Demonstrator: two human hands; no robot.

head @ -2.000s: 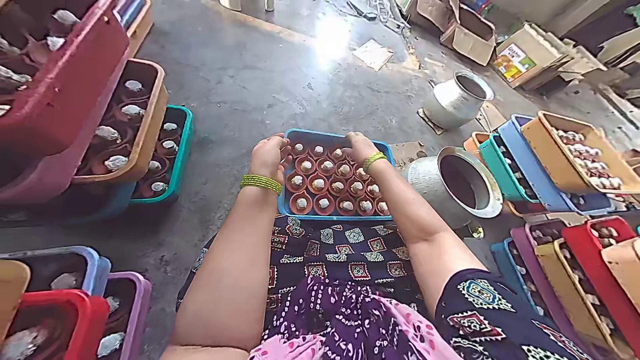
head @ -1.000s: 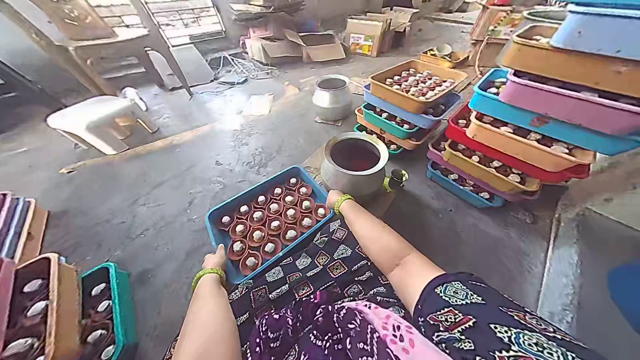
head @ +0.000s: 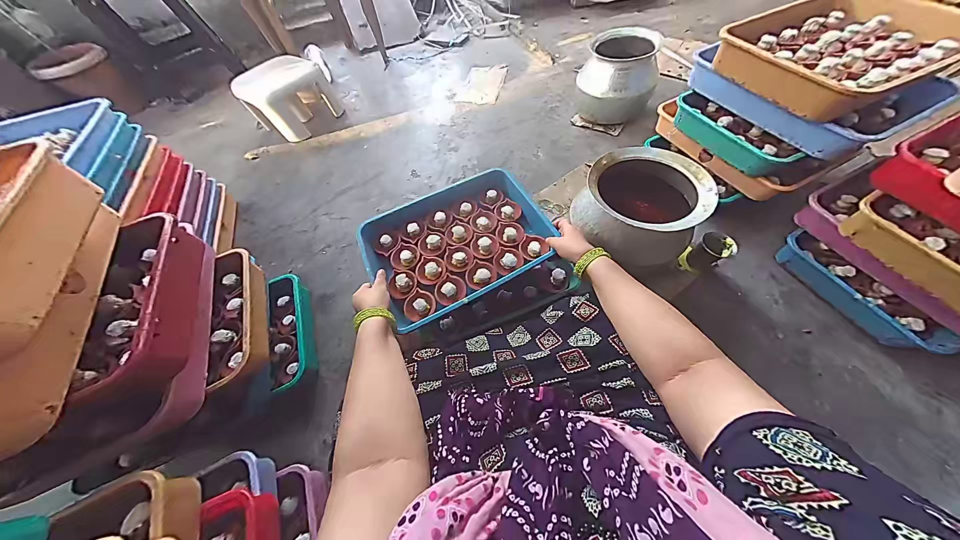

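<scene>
Both hands hold a blue plastic tray (head: 365, 247) in front of my knees. My left hand (head: 372, 294) grips its near left corner, and my right hand (head: 568, 241) grips its right edge. Inside stand rows of small reddish-brown cups (head: 459, 259), each with a white rounded tip in the middle. The tray is slightly tilted. Below its near edge, dark shadowed cups with white tips (head: 558, 276) show in part, with a bit of teal rim near my right hand; what holds them is mostly hidden. Just beyond my right hand stands a metal pot (head: 626, 236) of dark reddish liquid.
Stacked colored trays (head: 135, 315) of similar pieces rise at the left, with more trays (head: 780, 82) at the right. A second metal pot (head: 619, 82) stands farther back. A small dark cup (head: 709, 253) is beside the near pot. A white plastic stool (head: 285, 90) stands at the back left.
Both hands keep hold of the blue tray. Dark cups with white tips now show below its near edge, where the earlier frames show patterned cloth. The view has swung right and then back left.
</scene>
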